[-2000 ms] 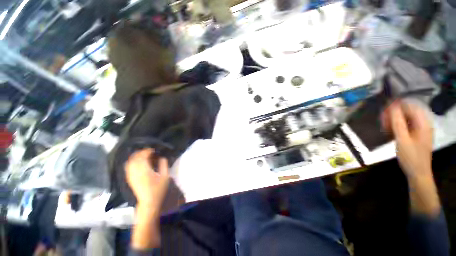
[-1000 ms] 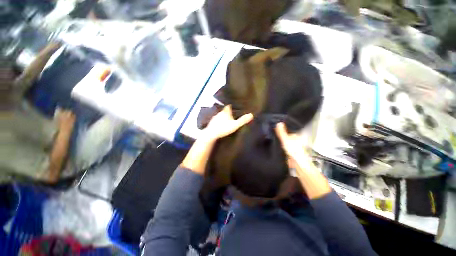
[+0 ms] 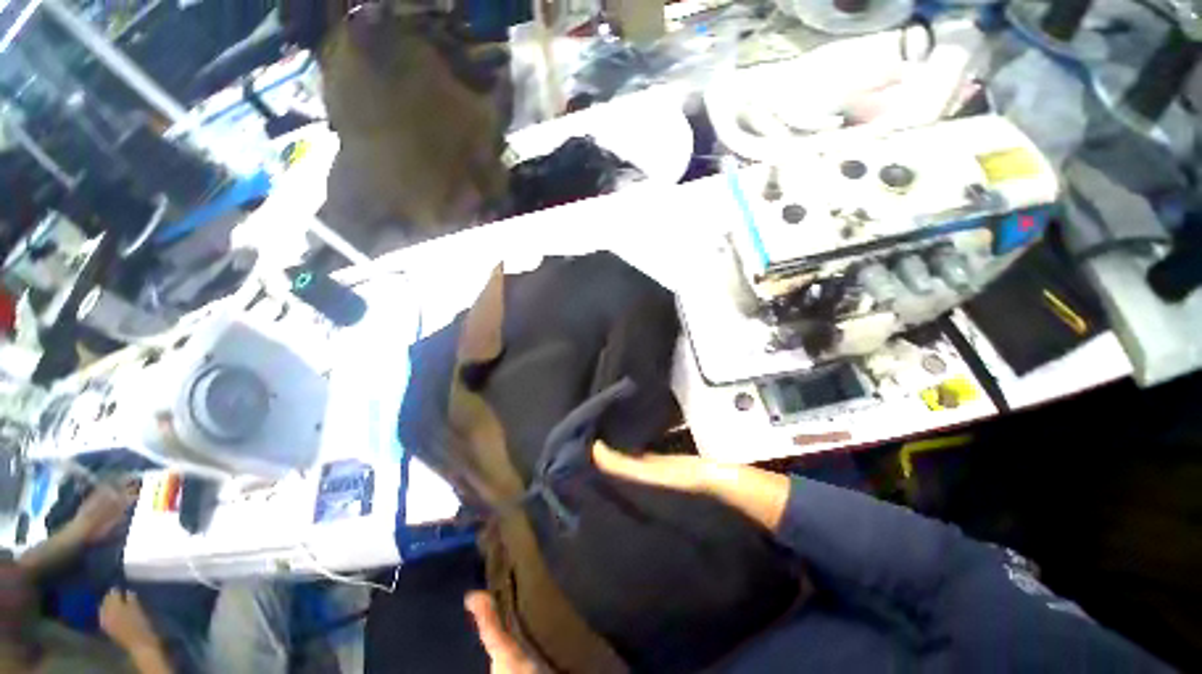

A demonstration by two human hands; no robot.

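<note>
A tied bundle of cut pieces (image 3: 593, 342), dark with a brown strip, lies partly on the white table and partly over my lap. A grey fabric tie (image 3: 567, 454) is knotted round its middle. My right hand (image 3: 686, 481) lies along the bundle's right side near the knot, thumb on the cloth. My left hand (image 3: 501, 639) is at the lower left side of the bundle, mostly cut off by the bottom edge. The fingertips of both hands are hidden by cloth.
A white overlock machine (image 3: 896, 198) stands right. Yellow snips (image 3: 1064, 312) lie on a dark pad beyond it. Another brown bundle (image 3: 409, 119) is at the back. A neighbouring machine (image 3: 237, 395) stands left, with another person's hand (image 3: 132, 625) at lower left.
The view has turned left, so things sit differently. The bundle now leans towards the lower right over my lap. My left hand has moved from its upper left side down to the lower left.
</note>
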